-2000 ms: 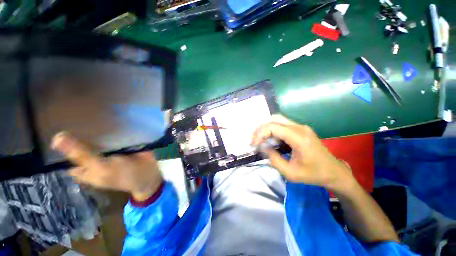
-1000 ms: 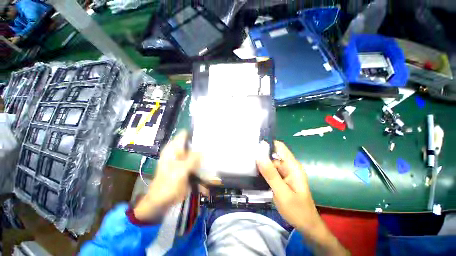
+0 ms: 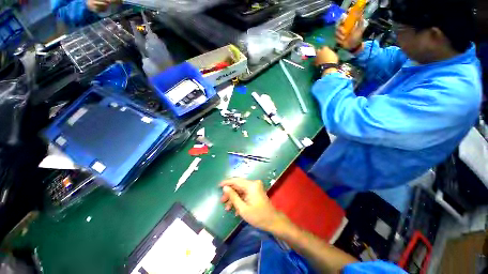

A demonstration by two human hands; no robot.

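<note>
An opened tablet inner assembly [image 3: 179, 249] with a black edge and a large silver-white area lies on the green bench at the bottom, cut off by the picture's edge. My right hand [image 3: 247, 202] is raised over the bench's front edge, to the right of the tablet and apart from it. Its fingers are loosely curled, with nothing visible in them. My left hand is out of the picture. Metal tweezers [image 3: 249, 157] lie on the bench beyond my right hand.
Blue-framed panels [image 3: 109, 134] are stacked at left, beside a blue bin [image 3: 182, 89]. A pale blade-like strip [image 3: 188, 174], a red block [image 3: 198, 150] and small parts [image 3: 234, 119] lie on the bench. Another worker in blue [image 3: 396, 112] sits at right, holding an orange tool [image 3: 353, 16].
The view has swung to the right. The black-edged panel that both hands held is no longer seen. My right hand is now away from it, and my left hand has left the picture.
</note>
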